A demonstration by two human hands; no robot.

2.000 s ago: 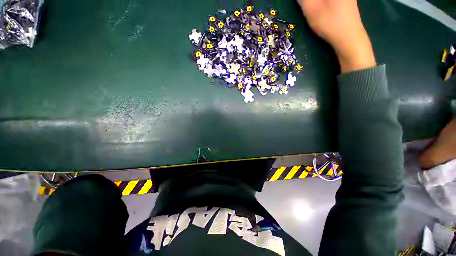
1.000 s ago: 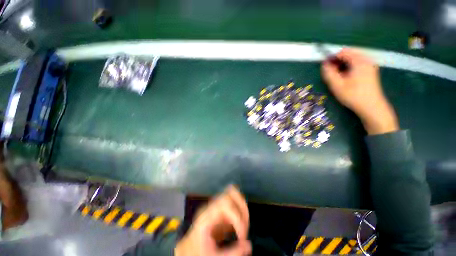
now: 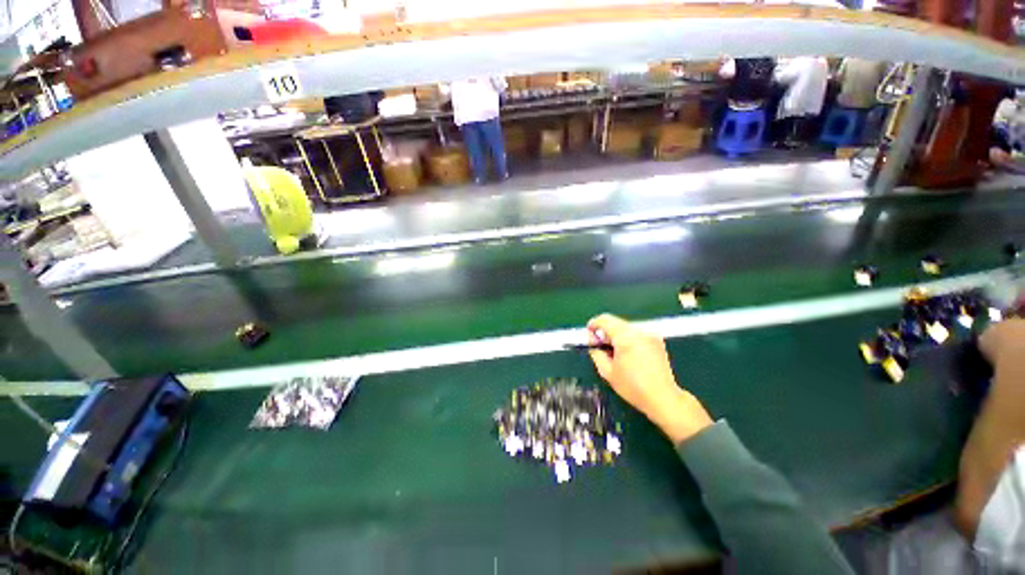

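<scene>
My right hand (image 3: 635, 368) is over the near edge of the white rail, up and to the right of the pile. Its fingers are closed on a thin dark stick-like tool (image 3: 589, 346). The pile of small cross-shaped parts (image 3: 559, 429), white-silver and dark with yellow bits, lies on the green bench below my hand. A black unit with a pale tab (image 3: 692, 294) lies on the belt beyond the rail, right of my hand. My left hand is out of the picture.
A clear bag of parts (image 3: 304, 402) and a blue instrument (image 3: 101, 449) with cable are at left. The white rail (image 3: 450, 356) borders the green belt (image 3: 416, 303), which bears several units. At right are a heap of units (image 3: 927, 326) and another person's arm (image 3: 995, 427).
The view has tilted up, showing the belt and the room beyond. My left hand, seen near the bench's front edge one second ago, has left the picture. My right hand stays near the rail.
</scene>
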